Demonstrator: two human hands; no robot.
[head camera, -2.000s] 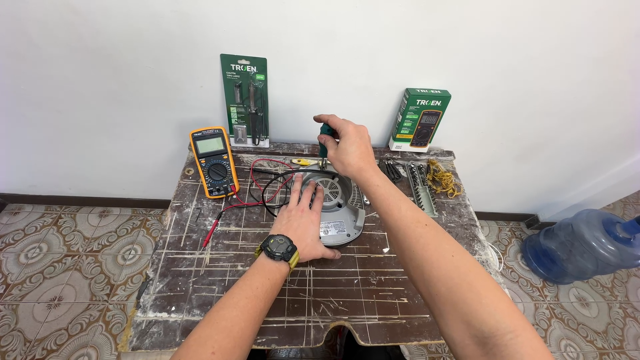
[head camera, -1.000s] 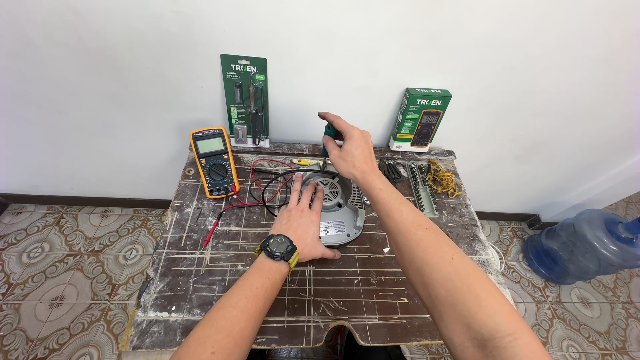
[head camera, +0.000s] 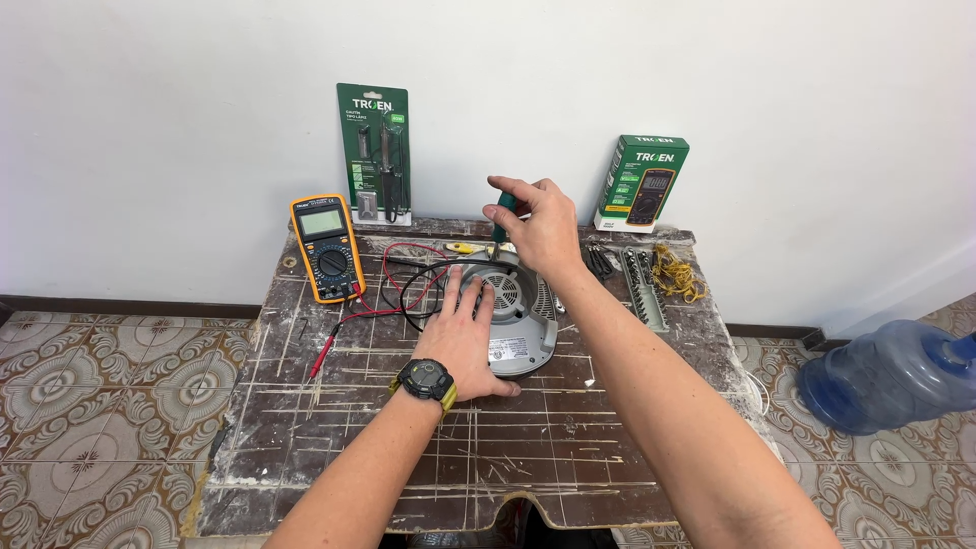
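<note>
A round grey plastic appliance base (head camera: 526, 347) with a vented centre and a label lies on the scratched work table (head camera: 427, 473). My left hand (head camera: 465, 335) rests flat across its left side, fingers spread, with a watch on the wrist. My right hand (head camera: 537, 225) grips the green handle of a screwdriver (head camera: 500, 221), held upright over the far edge of the base. The hand and black cord partly hide where the tip meets it. A black power cord (head camera: 427, 278) loops from the base to the left.
Left stands an orange multimeter (head camera: 328, 248) with a red probe (head camera: 324, 354). A packaged soldering iron (head camera: 374, 152) and a multimeter box (head camera: 642, 183) lean by the wall. A socket set (head camera: 644, 290) and yellow cord (head camera: 675, 274) lie right; a water jug (head camera: 884, 377) is on the floor.
The fingers of my right hand have shifted slightly on the screwdriver handle. My left hand stays on the grey base, which has not plainly moved.
</note>
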